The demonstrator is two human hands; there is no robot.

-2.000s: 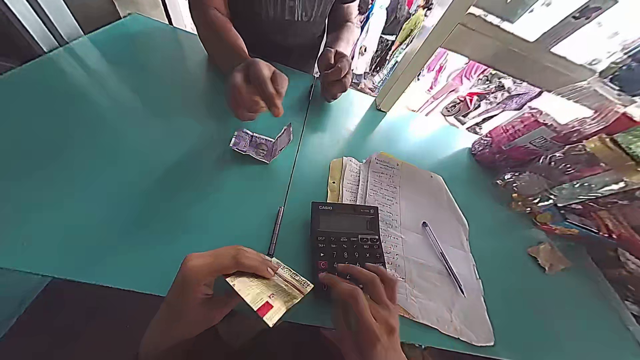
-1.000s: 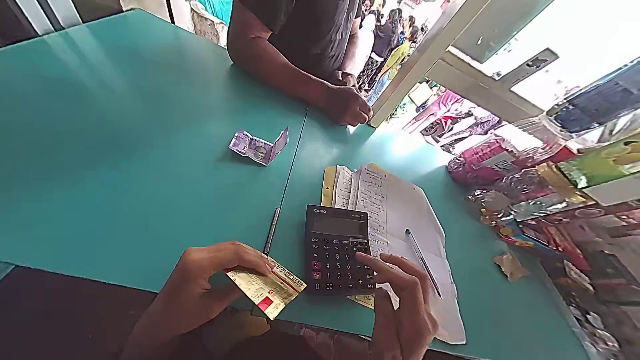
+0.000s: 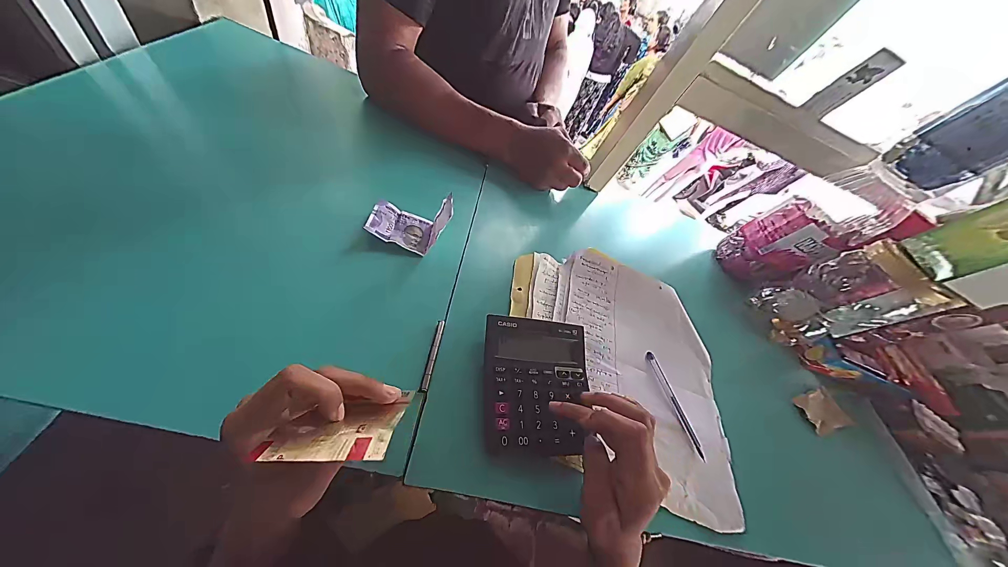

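Observation:
My left hand (image 3: 303, 417) holds a small yellowish packet with red patches (image 3: 346, 435) between thumb and fingers, above the counter's near edge. My right hand (image 3: 622, 453) has its fingers apart over the right-hand keys of a black Casio calculator (image 3: 535, 354), its index fingertip at the keys. The calculator lies partly on an open notebook with handwritten pages (image 3: 630, 307). A pen (image 3: 676, 405) rests on the notebook's blank page. A folded purple banknote (image 3: 405, 228) lies on the green counter (image 3: 236, 260), beyond my left hand.
Across the counter a person in a dark shirt rests a forearm and fist (image 3: 551, 157) near the window frame (image 3: 657, 94). A metal hinge (image 3: 432, 356) sits on the counter's seam. Plastic-wrapped goods (image 3: 835, 260) and a brown scrap (image 3: 821, 411) are at the right.
The other person's hands have moved away from near the banknote toward the window frame. My left hand has tilted the packet flatter. My right hand has shifted over the calculator keys.

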